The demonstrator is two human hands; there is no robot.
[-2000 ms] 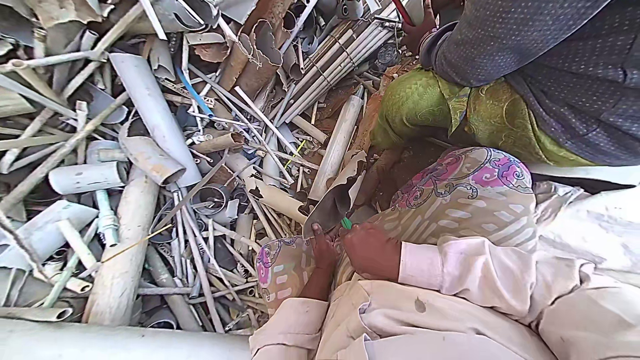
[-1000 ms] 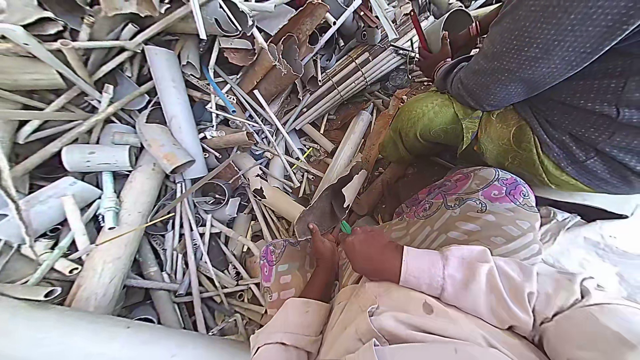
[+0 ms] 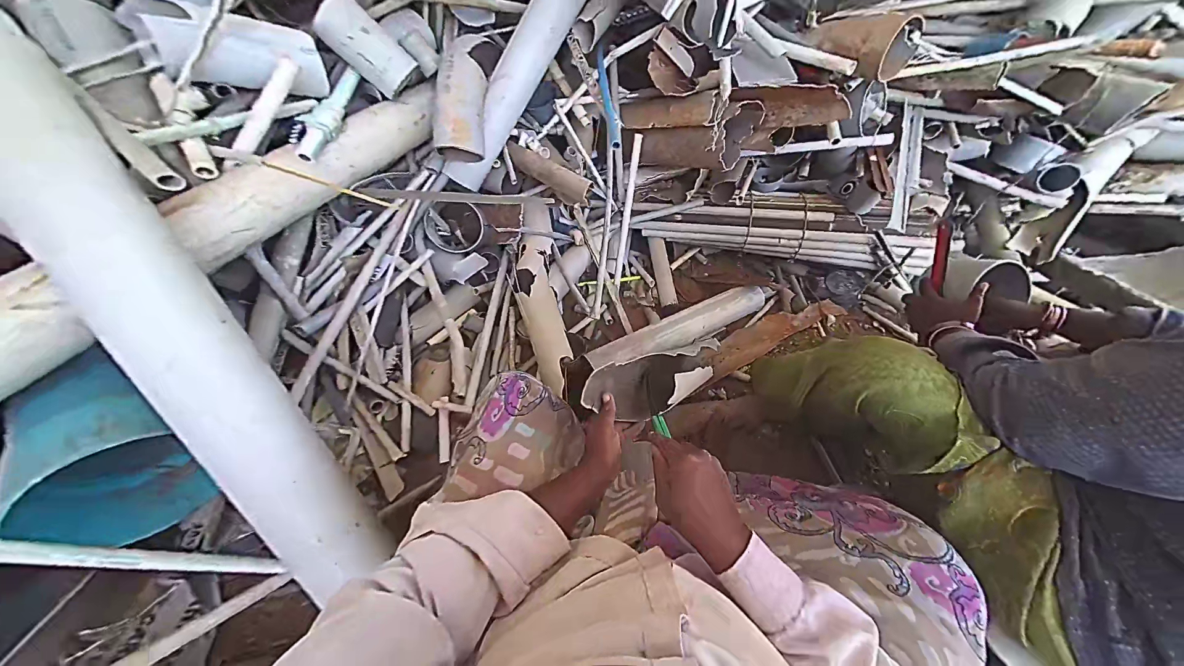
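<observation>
My left hand (image 3: 603, 444) grips the lower edge of a broken, curved piece of grey plastic pipe (image 3: 629, 384), its thumb up on the surface. Beside it on the right, my right hand (image 3: 696, 490) is closed around a tool with a green handle (image 3: 660, 425); the tool's working end is hidden against the pipe piece. The pipe piece has a jagged right edge and lies just beyond my knees. A longer pale pipe (image 3: 680, 328) rests right behind it.
Scrap pipes and thin rods are heaped ahead, with a bundle of tied rods (image 3: 786, 227). A thick white pipe (image 3: 185, 324) slants across the left, near a teal pipe piece (image 3: 92, 453). At right, a co-worker's hand (image 3: 943, 310) holds a red-handled tool (image 3: 941, 254) beside a grey pipe.
The view has swung round strongly, bringing the thick white pipe across the left. Both my hands keep their hold on the pipe piece and the green-handled tool.
</observation>
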